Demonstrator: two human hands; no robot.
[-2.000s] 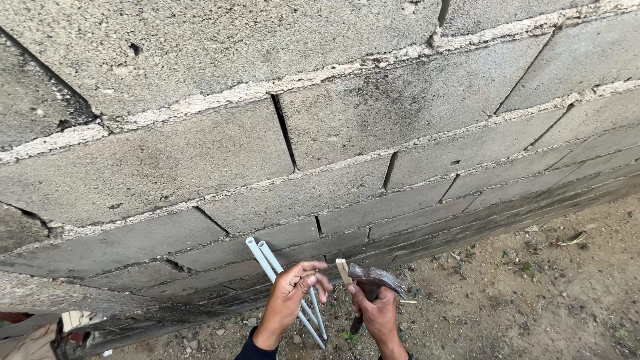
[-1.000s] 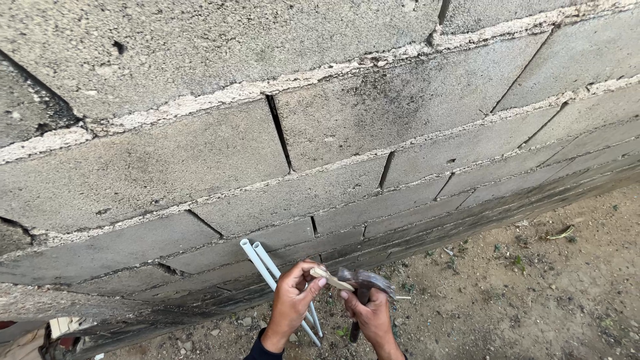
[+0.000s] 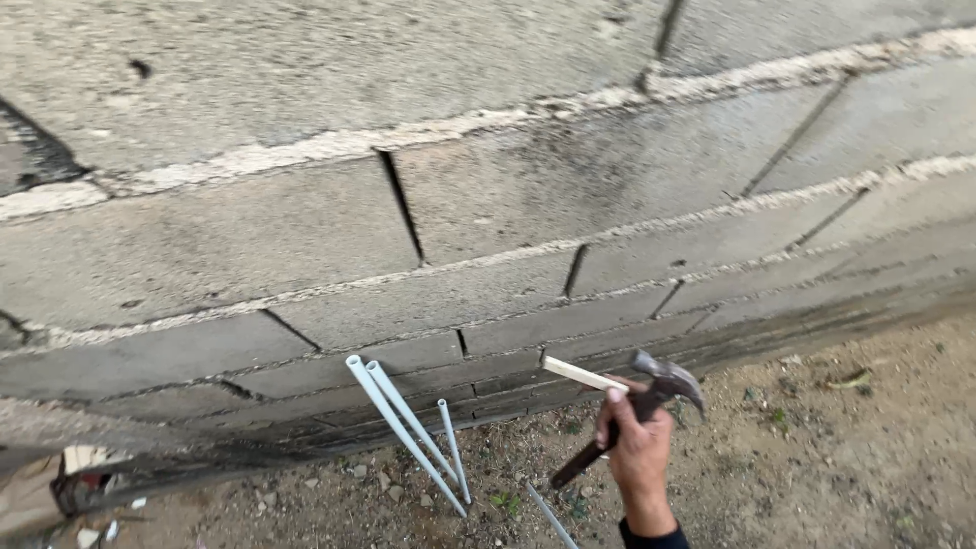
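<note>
My right hand, at the lower right of the head view, is closed around a claw hammer with a dark handle and a worn metal head. Between the thumb and fingers of that same hand is a pale wooden stick, pointing up and left toward the block wall. My left hand is out of view. To the left of the hand, several light grey plastic pipes lean against the wall, and the end of another pipe shows at the bottom edge.
A concrete block wall with rough mortar joints fills most of the view. At its foot lies dirt ground with small stones and a few weeds. A broken, hollow block sits at the lower left.
My left hand has gone out of view, leaving the pale stick in my right hand beside the hammer. Earlier, both hands were close together at the stick.
</note>
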